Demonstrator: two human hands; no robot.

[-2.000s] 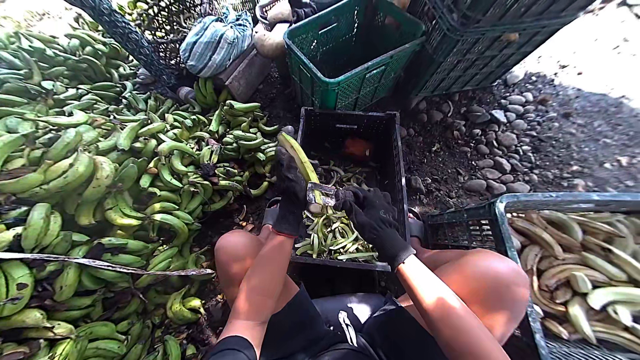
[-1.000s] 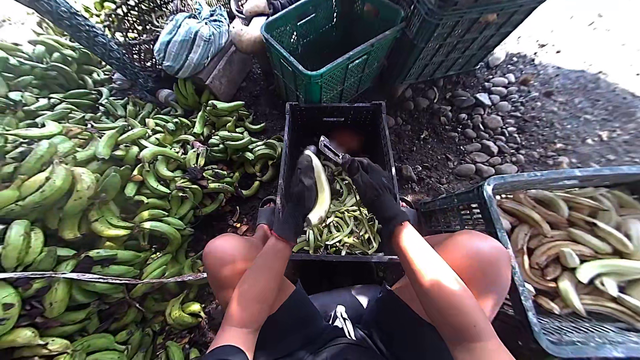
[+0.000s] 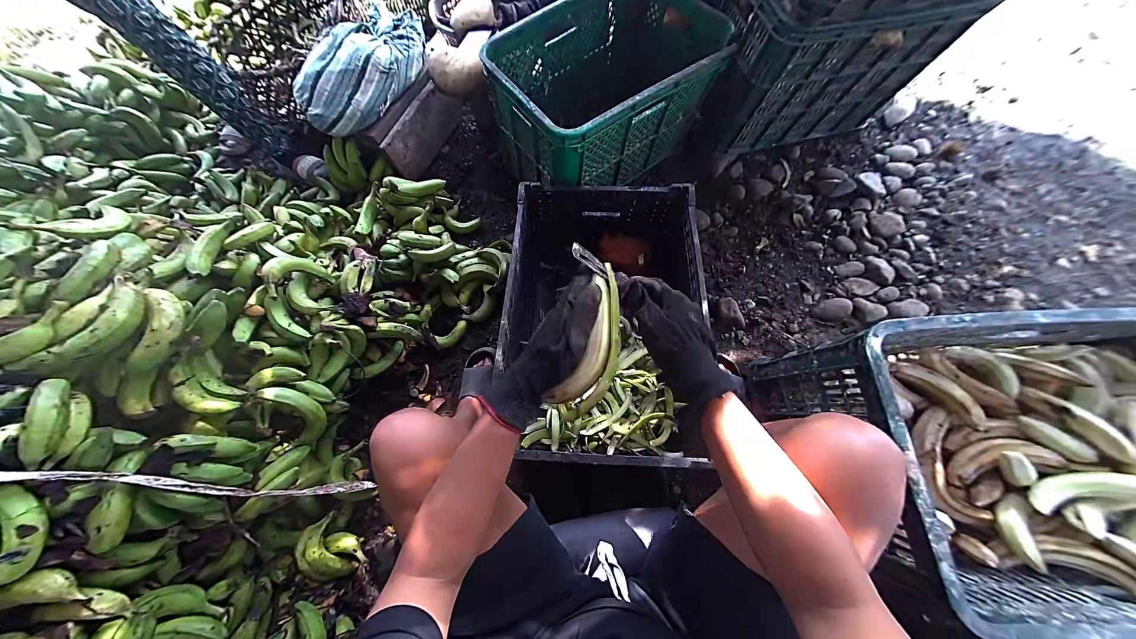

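Observation:
My left hand (image 3: 552, 342), in a black glove, is closed around a partly peeled green plantain (image 3: 590, 355) held upright over a black plastic crate (image 3: 698, 266). A strip of green peel runs along the fruit's right side. At its upper end is my gloved right hand (image 3: 670, 328), with a metal-looking peeling tool (image 3: 589, 259) by its fingers; the hand hides most of the tool. Green peel strips (image 3: 612, 413) lie in the crate below both hands. Peeled plantains (image 3: 1047, 444) fill much of a green crate (image 3: 910, 461) at the right.
Unpeeled green plantains (image 3: 293, 311) are heaped across the left side. Beyond the black crate stand a green crate (image 3: 577, 151) and stacked dark green crates (image 3: 799, 98). A striped sack (image 3: 364, 75) is at the upper left, and stones (image 3: 879, 257) lie on the ground at right.
Both hands stay over the black crate. The fruit was tilted with more green skin two seconds ago; one second ago a pale, peeled side showed. Now a long green strip hangs along it.

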